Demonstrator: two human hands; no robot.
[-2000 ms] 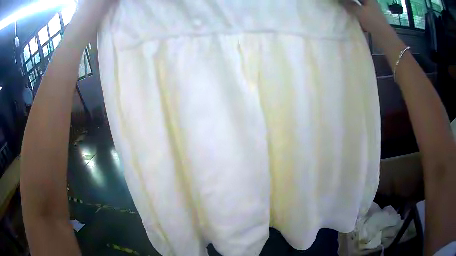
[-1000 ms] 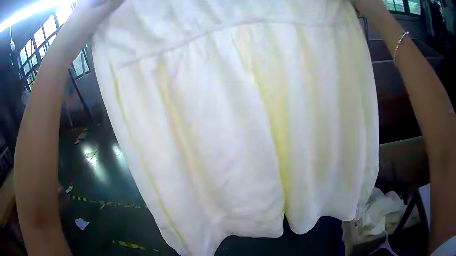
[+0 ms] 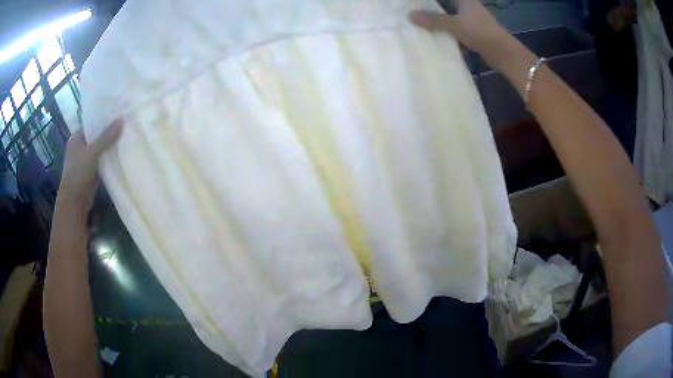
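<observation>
A cream to pale yellow garment (image 3: 280,177) hangs spread out in front of me and fills most of the view. A cross seam runs over its upper part with gathers below, and its hem is wavy. My left hand (image 3: 92,151) grips its left edge near the seam, with the thumb on the front. My right hand (image 3: 454,26) grips it at the upper right, near the seam, with a finger or thumb lying on the cloth. The garment's top edge is cut off by the picture's edge.
A carton (image 3: 550,214) at the right has crumpled cream garments (image 3: 542,284) beside it. A white hanger (image 3: 562,350) lies at the lower right. Floor with tape shows at the lower left. Windows (image 3: 33,96) and a strip light are upper left. Pale cloth hangs far right.
The garment has shifted left and tilted. My left hand has come down along its edge into view. My right hand has moved inward to the left. The hanger shows more fully.
</observation>
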